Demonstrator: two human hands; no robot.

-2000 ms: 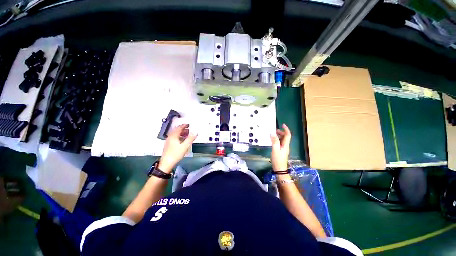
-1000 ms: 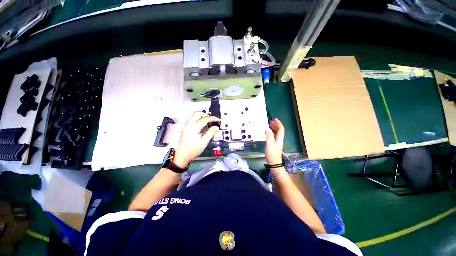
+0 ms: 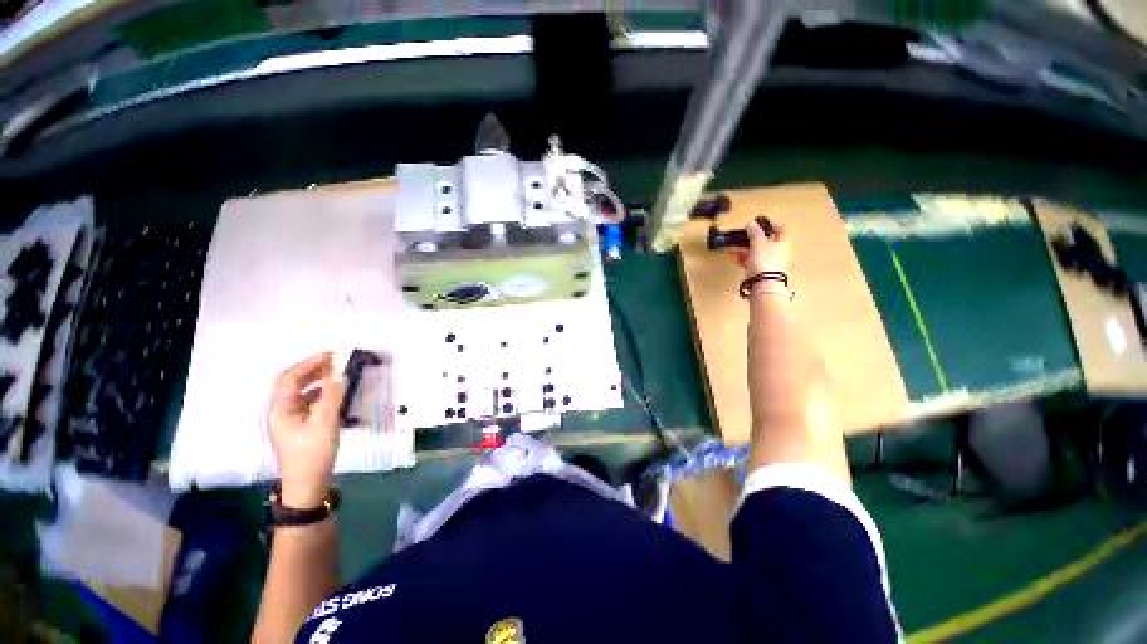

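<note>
My right hand [image 3: 762, 252] holds a black moulded part [image 3: 730, 237] at the back of the tan cardboard sheet [image 3: 805, 327]. My left hand [image 3: 306, 409] is over the white liner sheet [image 3: 271, 277], fingers apart, just left of another black part [image 3: 357, 385]; whether the fingertips touch it is unclear. The press fixture [image 3: 493, 208] stands at the centre, its yellow-green upper plate [image 3: 497, 279] behind the pale base plate [image 3: 522, 359]. No black part shows on the base plate.
Black parts [image 3: 132, 340] lie piled at the left, beside stacked white sheets [image 3: 50, 327] with more parts. A metal post [image 3: 711, 120] rises behind the cardboard. A black cable [image 3: 644, 377] runs right of the fixture. More parts [image 3: 1089, 262] lie far right.
The black part has left the base plate. My right hand has moved right and back to the cardboard, now holding a part. My left hand has moved left from the plate to the liner sheet.
</note>
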